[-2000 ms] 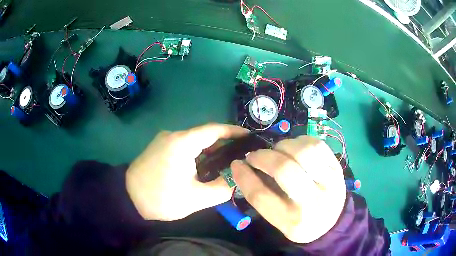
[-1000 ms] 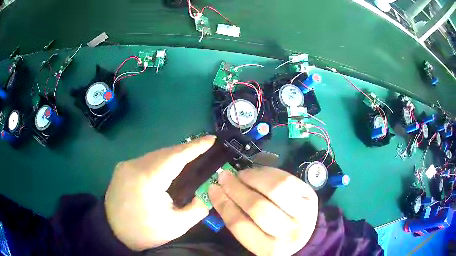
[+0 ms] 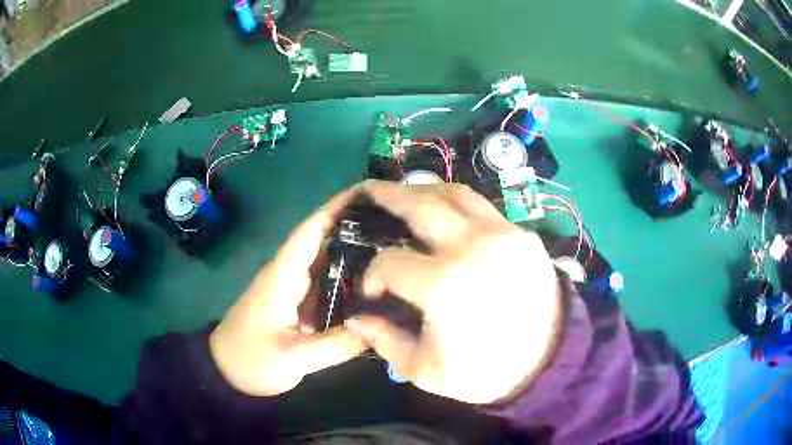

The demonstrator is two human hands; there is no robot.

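Note:
My left hand (image 3: 282,317) is shut on a black speaker housing (image 3: 363,228) near the lower middle of the view, thumb and fingers around its left side. My right hand (image 3: 473,295) lies over the housing's right side, with curled fingers on it. A thin pale wire or edge and small metal parts show in the housing's opening. A bit of a blue battery (image 3: 398,374) shows below my right hand. The green board seen before is hidden or cannot be made out.
Part-built units with wired green boards lie on the green work surface (image 3: 295,187): one at left (image 3: 182,198), others behind and right of my hands (image 3: 504,152), more at both edges. The raised conveyor belt (image 3: 486,43) behind carries a unit with a green board (image 3: 302,61).
The housing is now turned more upright, with its opening towards the camera. The green board between my right fingers no longer shows. My right hand has moved up and over the housing. The view has shifted.

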